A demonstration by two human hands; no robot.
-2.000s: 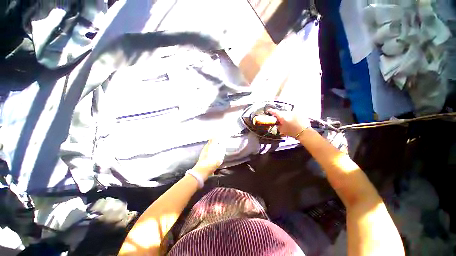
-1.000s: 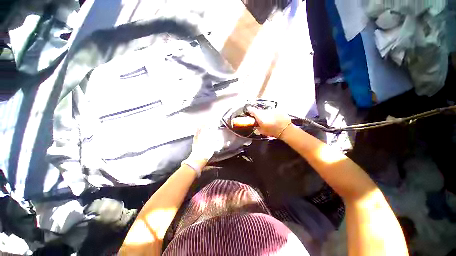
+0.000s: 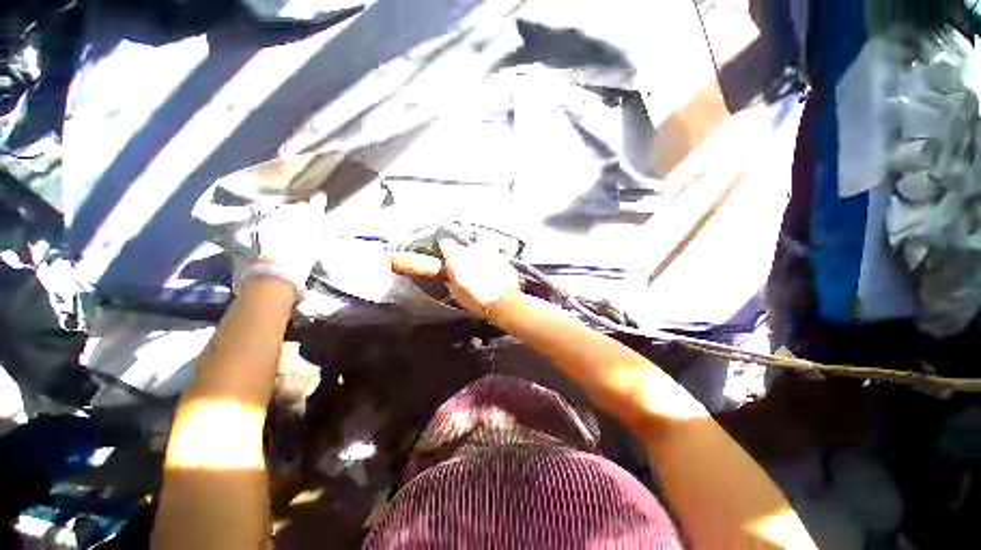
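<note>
My right hand (image 3: 479, 274) is closed on the orange-brown handle of the electric iron (image 3: 417, 264). The iron's dark body lies on the pale garment panel (image 3: 463, 134) near the table's front edge. The iron's pointed end is partly hidden by my hand and glare. My left hand (image 3: 288, 234) lies on the panel's left part, left of the iron; strong glare washes out its fingers, so its hold on the cloth cannot be made out. The iron cord (image 3: 731, 350) runs from the iron to the right edge of the view.
A whitish heap of small cut pieces (image 3: 934, 183) lies at the right beside a blue surface (image 3: 837, 242). Crumpled grey and dark cloth lies at the left and below the table's front edge. Shadow stripes cross the ironing cloth (image 3: 161, 118).
The iron and my right hand have moved left in view. My left hand has moved further left, away from the iron. The panel's left part is now folded or bunched, and the view has shifted.
</note>
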